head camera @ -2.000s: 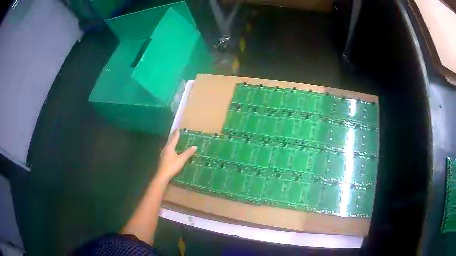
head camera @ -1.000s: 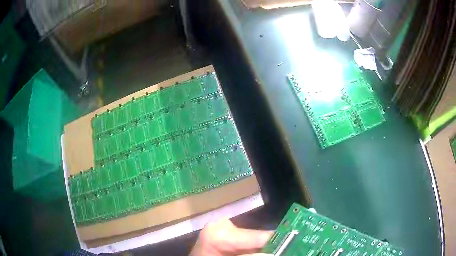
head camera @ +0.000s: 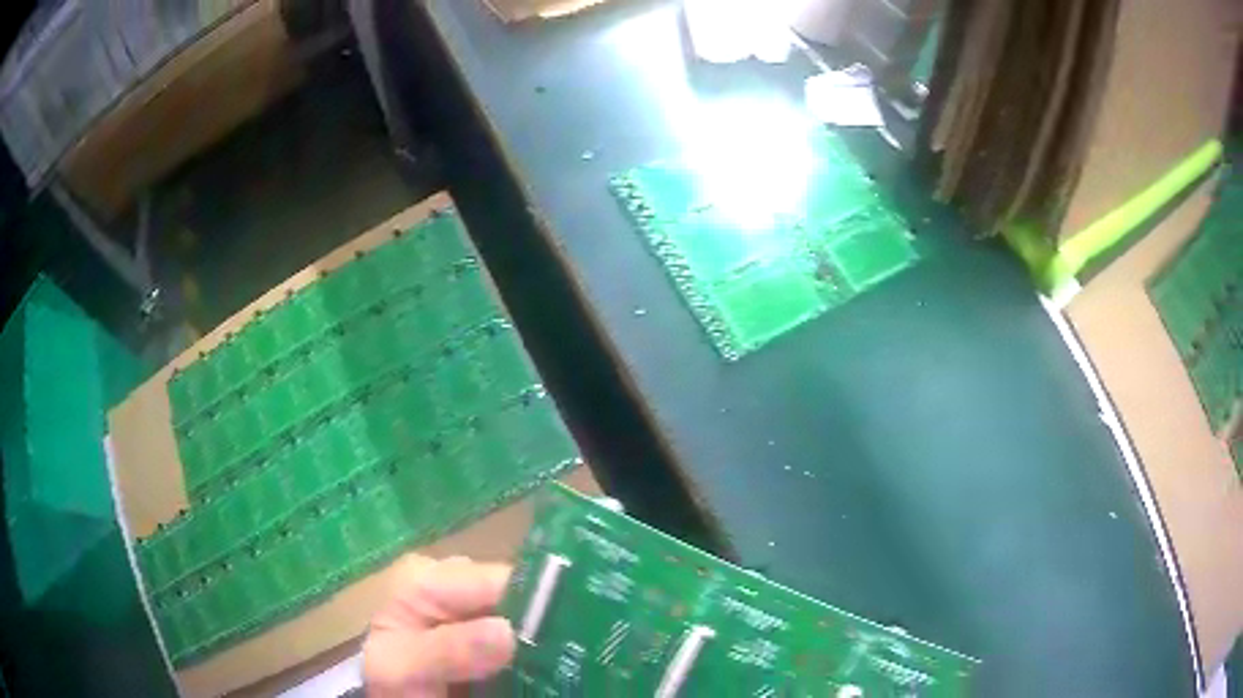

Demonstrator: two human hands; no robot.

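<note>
A green PCB panel (head camera: pixel 743 634) with white connectors faces me at the bottom centre, cut off by the lower edge. My left hand (head camera: pixel 443 627) grips its left edge between thumb and fingers. My right hand is not in view. At the left, a stack of layered panels (head camera: pixel 348 402) lies in rows on a tan cardboard sheet (head camera: pixel 136 434); bare cardboard shows at its far left corner. A single panel (head camera: pixel 770 293) lies alone on the dark green bench, with strong glare on its upper part.
Upright brown cardboard sheets (head camera: pixel 1009 109) stand at the upper right, with a lime-green strip (head camera: pixel 1145 218) at their foot. More panels (head camera: pixel 1206 321) lie on cardboard at the right edge. A paper scrap (head camera: pixel 845 98) lies at the back. A green bin (head camera: pixel 62 436) stands far left.
The view has turned to the right, away from the layered stack. My left hand, earlier on the stack, now holds a panel, which shows more fully than a second ago.
</note>
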